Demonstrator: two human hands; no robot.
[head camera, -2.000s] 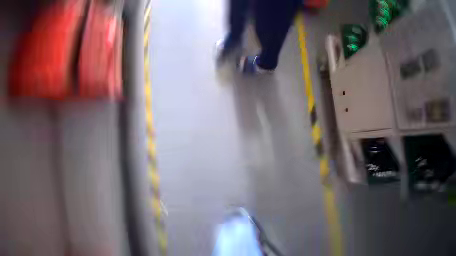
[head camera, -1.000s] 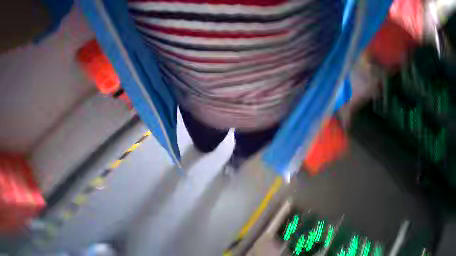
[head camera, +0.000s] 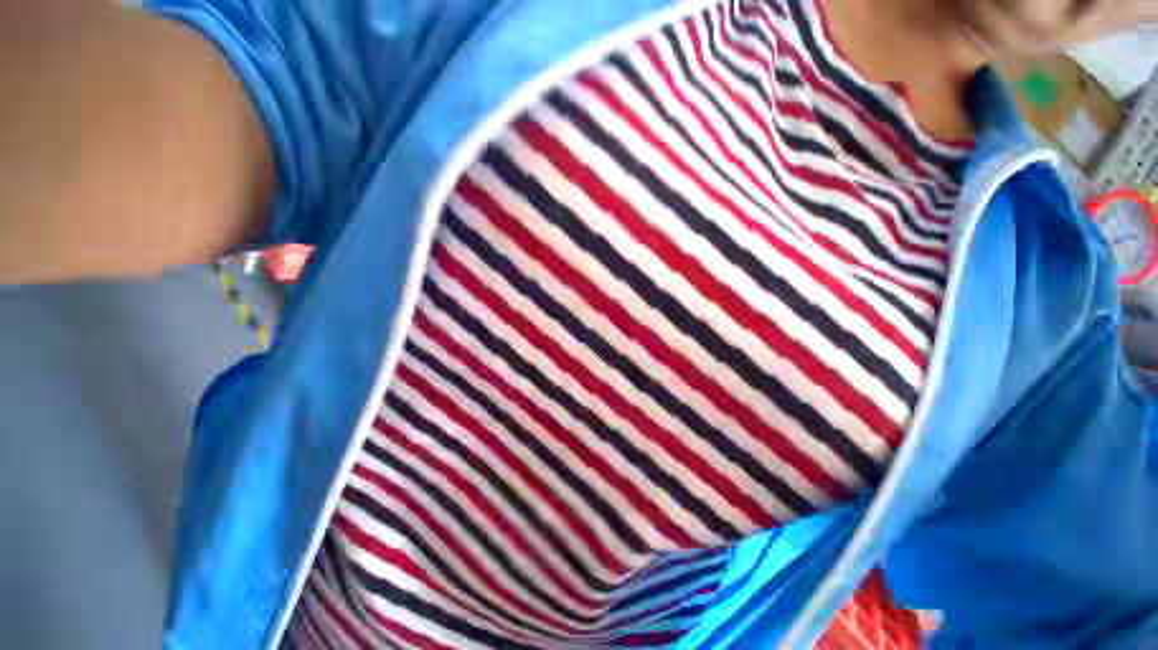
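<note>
Neither of my hands can be made out. A person in an open blue jacket (head camera: 1016, 419) and a striped shirt (head camera: 660, 305) fills most of the view, very close in front. That person's bare forearm (head camera: 127, 140) reaches toward the camera at the upper left, its hand cut off by the edge. A red-orange openwork piece (head camera: 870, 620), perhaps part of a tray, shows at the bottom behind the jacket.
Grey floor (head camera: 89, 444) and a strip of yellow-black tape (head camera: 239, 305) show at the left. A small red thing (head camera: 290, 262) is under the forearm. A brown cardboard box (head camera: 1060, 95) and a round red-rimmed dial (head camera: 1123, 238) are at the upper right.
The view has moved from the taped aisle right up to the person, who now hides most of it. The forearm has come in at the upper left. The lit green digits have left the picture.
</note>
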